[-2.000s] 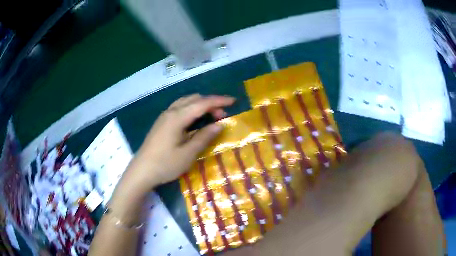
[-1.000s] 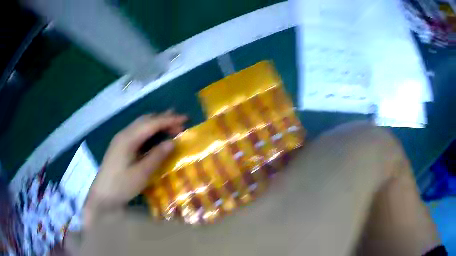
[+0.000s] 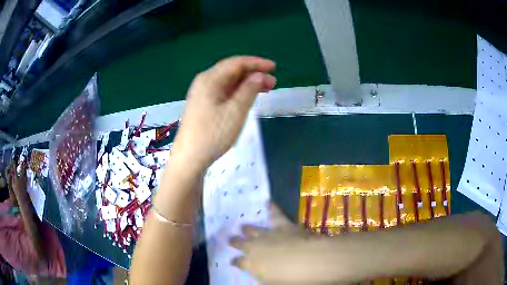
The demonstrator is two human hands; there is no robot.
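Note:
The amber block of wired units (image 3: 356, 181) lies on the dark green bench at the right. Dark red wires run lengthwise over it, with tiny white plugs. The white dotted label sheet (image 3: 236, 192) lies left of it. My left hand (image 3: 228, 106) is raised over the sheet's far end, thumb and fingertips close together; whether they hold something is unclear. My right hand (image 3: 267, 250) reaches across the near part of the block and lies blurred on the sheet, fingers apart, nothing visible in it. My right forearm hides the block's near part.
A heap of labelled units (image 3: 125, 183) with red wires lies at the left. Beyond it is a clear plastic bag (image 3: 75, 161) of red-wired parts. Spare dotted sheets (image 3: 486, 128) lie far right. A pale metal rail (image 3: 289, 101) and upright (image 3: 339, 50) edge the bench. A person's arm (image 3: 26, 214) shows far left.
The view has swung left, so the block now sits further right and the heap and bag show fully. My hands have moved left from the block to the label sheet.

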